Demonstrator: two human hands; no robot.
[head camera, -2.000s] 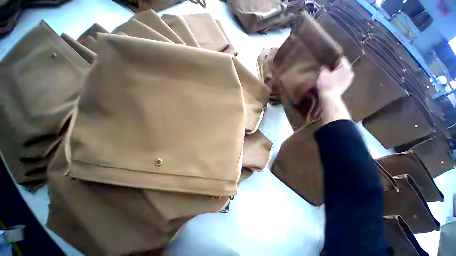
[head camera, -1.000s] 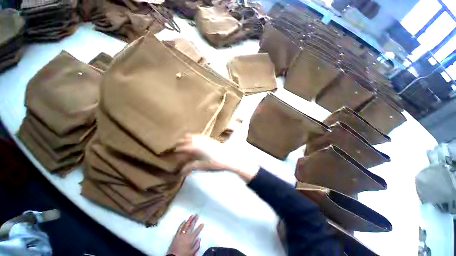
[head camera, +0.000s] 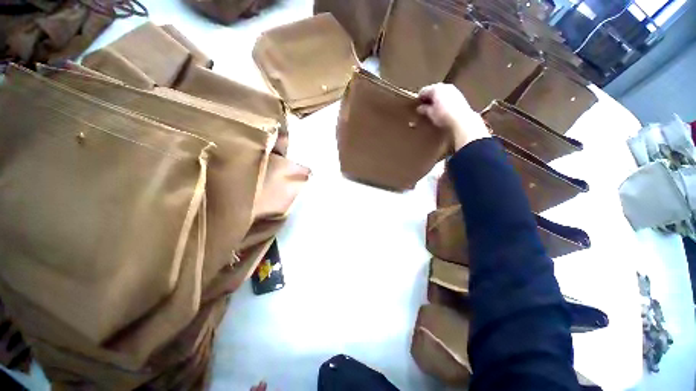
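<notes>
A tan-brown bag body (head camera: 389, 137) with a small gold stud stands on the white table in front of me. My right hand (head camera: 445, 109) pinches its top edge at the right corner. The bag's mouth looks nearly closed and its inside is hidden. Of my left hand (head camera: 259, 387) only blurred fingertips show at the bottom edge of the picture; the rest is cut off.
Stacked bags (head camera: 99, 198) pile up on the left, with a mobile phone (head camera: 267, 269) beside them. Standing bags (head camera: 526, 179) line the right, partly behind my sleeve. A smaller flat stack (head camera: 305, 61) lies beyond. Pale bags (head camera: 656, 195) are at the far right.
My right hand has moved from the left stack to the standing bag and taken hold of its top edge. My left hand has mostly dropped out of view. The view has shifted.
</notes>
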